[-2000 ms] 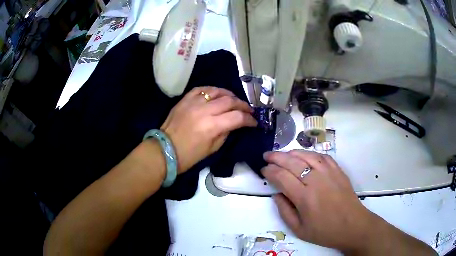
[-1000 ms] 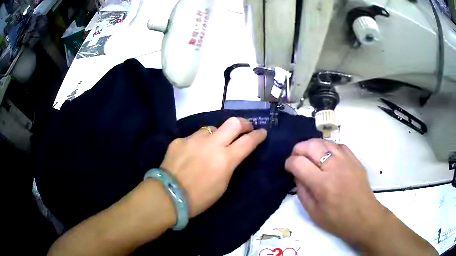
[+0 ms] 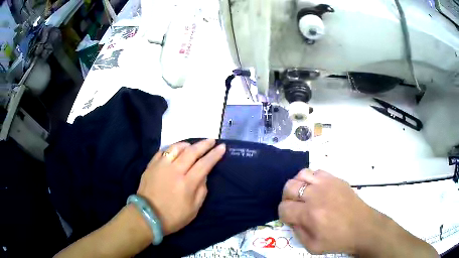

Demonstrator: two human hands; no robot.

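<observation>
A dark navy garment piece [image 3: 241, 184] lies on the machine bed and table in front of the needle plate [image 3: 244, 121]. Small pale lettering [image 3: 243, 151] shows near its upper edge. The presser foot and needle [image 3: 268, 115] are above the plate, with the cloth's edge apart from them on the near side. My left hand [image 3: 176, 189], with a ring and a green bangle, lies flat on the cloth left of the lettering, fingers slightly apart. My right hand [image 3: 319, 209] has its fingers closed on the cloth's right end.
Black thread snips [image 3: 397, 114] lie on the machine bed at the right. The white lamp [image 3: 180, 53] hangs at the upper left. The cream sewing machine [image 3: 362, 40] fills the upper right. More dark cloth [image 3: 108, 146] lies at the left.
The garment's edge has come out from under the presser foot towards me, baring the needle plate. My left hand has moved left and nearer; my right hand has moved slightly nearer with the cloth.
</observation>
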